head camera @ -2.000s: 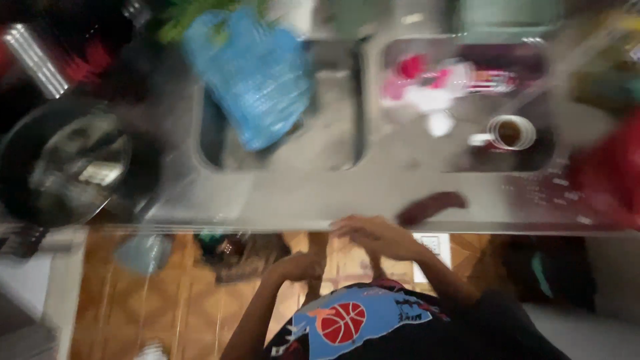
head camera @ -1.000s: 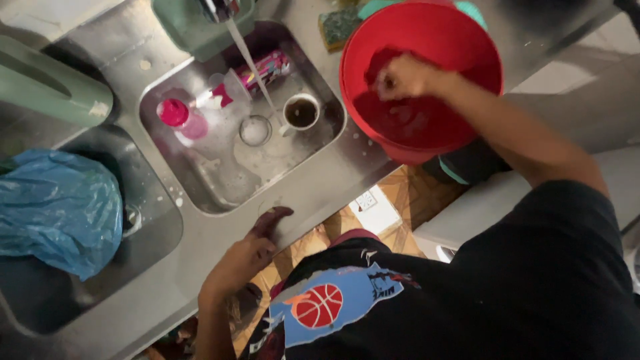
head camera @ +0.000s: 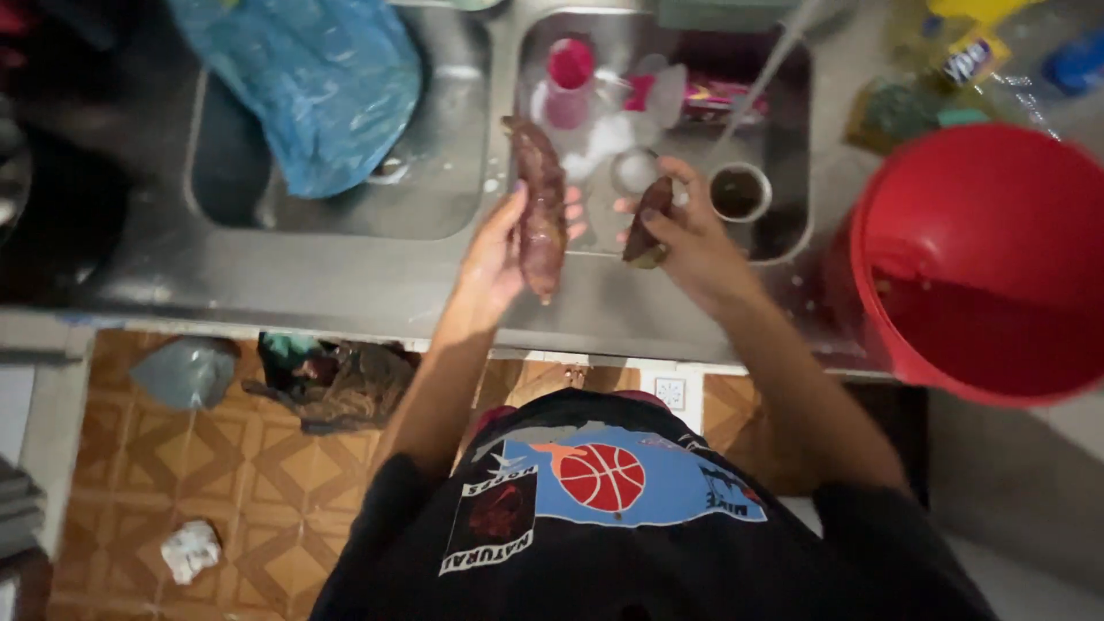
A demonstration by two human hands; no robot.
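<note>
My left hand [head camera: 502, 250] holds a long purple-skinned sweet potato [head camera: 543, 216] upright over the counter edge, between the two sink basins. In my right hand [head camera: 686, 228] is a shorter, dark sweet potato piece [head camera: 649, 226], above the front of the right basin [head camera: 595, 255]. A thin stream of water [head camera: 772, 69] falls into that basin. Near my right hand stands a cup [head camera: 740, 191] with dark liquid. A pink bottle [head camera: 569, 86] and a pink packet [head camera: 720, 99] lie farther back in the basin.
A red plastic bucket [head camera: 992, 267] stands at the right on the steel counter [head camera: 345, 276]. A blue plastic bag [head camera: 319, 95] hangs over the left basin [head camera: 440, 164]. Behind the bucket are a sponge [head camera: 897, 112] and bottles. A dark pot [head camera: 60, 207] is at far left.
My right hand has come out of the red bucket and now holds the dark piece. My left hand has risen from the counter edge with the long sweet potato. The view has turned.
</note>
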